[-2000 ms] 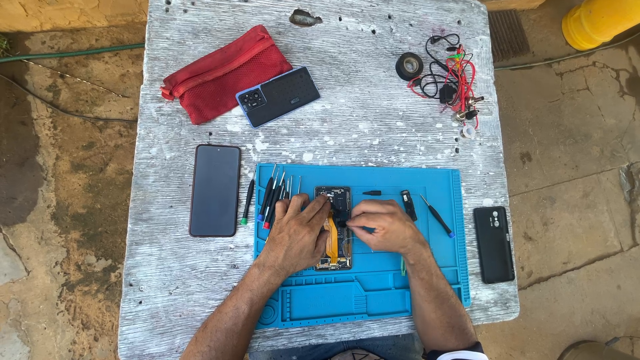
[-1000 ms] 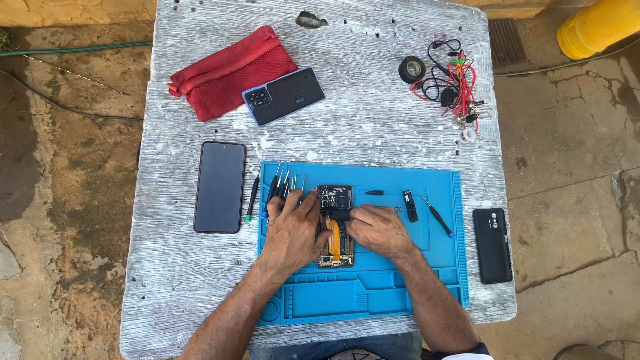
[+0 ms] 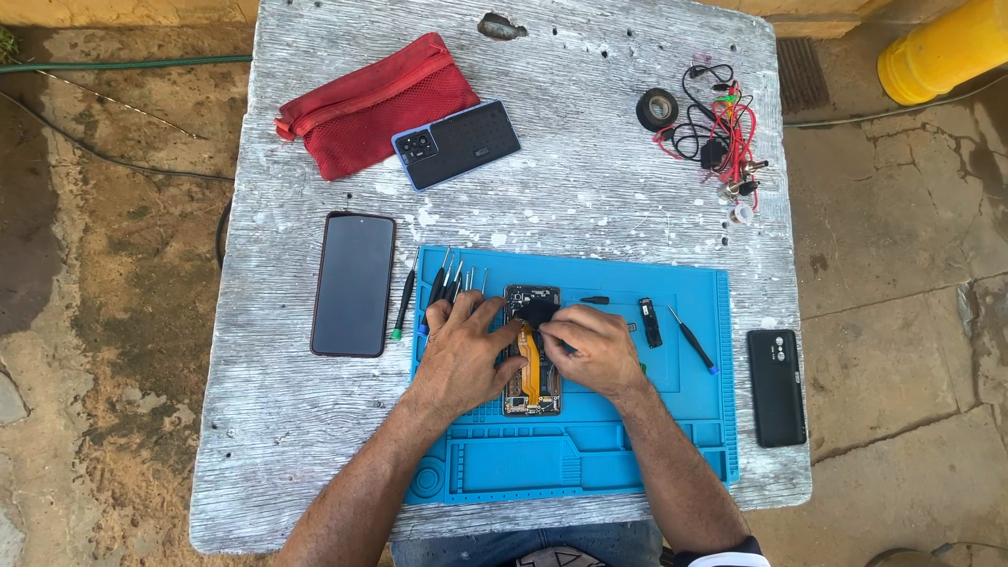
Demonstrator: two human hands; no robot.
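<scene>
An opened smartphone (image 3: 517,403) with bare circuitry lies upright on a blue silicone repair mat (image 3: 598,276). An orange flex cable (image 3: 532,376) runs down its middle, and a black piece (image 3: 538,309) covers part of its upper half. My left hand (image 3: 465,346) rests at the phone's left side, thumb and index finger over its edge; it seems to hold nothing but the phone's side. Over the right edge, my right hand (image 3: 591,346) pinches something small and dark, partly hidden by the fingers, near the cable's top. Several screwdrivers (image 3: 438,285) lie just beyond my left hand.
On the mat's right are a black phone part (image 3: 650,323) and a screwdriver (image 3: 693,340); a small black bit (image 3: 596,300) lies above my right hand. Around the mat are a phone (image 3: 353,285), a black case (image 3: 776,388), a red pouch (image 3: 378,106), another phone (image 3: 458,145), black tape (image 3: 657,109) and tangled wires (image 3: 736,134).
The black piece over the phone's upper half sits differently than one second ago. My right hand has shifted slightly over the phone; my left hand stays at its left side.
</scene>
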